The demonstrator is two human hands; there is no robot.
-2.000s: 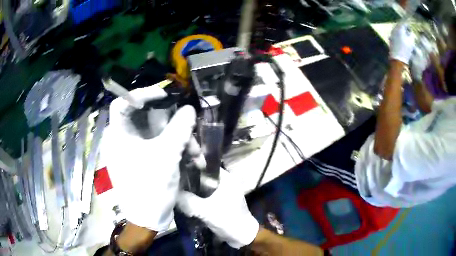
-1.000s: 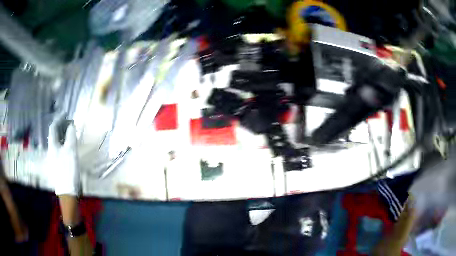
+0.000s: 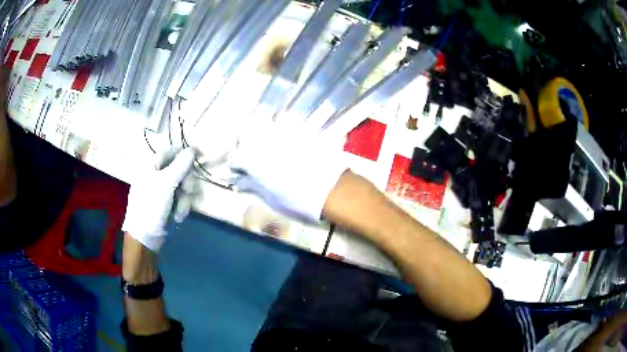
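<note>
My left hand [image 3: 155, 196], in a white glove with a dark band at the wrist, is at the bench's front edge with its fingers bent together. Thin dark wires [image 3: 182, 127] curve down from the strip ends to between my hands. My right hand [image 3: 292, 161], also white-gloved and overexposed, reaches in from the right, its fingertips near the wires. Whether either hand grips a wire cannot be made out. Silver-grey metal strips [image 3: 220, 51] lie in rows beyond my hands, some fanned behind my right hand.
Black fittings [image 3: 474, 148] are heaped to the right. Beyond them are the screw feeder [image 3: 590, 165], the black screwdriver [image 3: 577, 237] lying sideways and a yellow tape roll [image 3: 550, 103]. A red stool [image 3: 55, 237] and blue crate [image 3: 48, 302] stand below left. Another person's arm shows at the left edge.
The view has swung left to the strips. Two seconds ago both hands were together by the screwdriver; now they are apart at the wires. The screwdriver is away from my hands.
</note>
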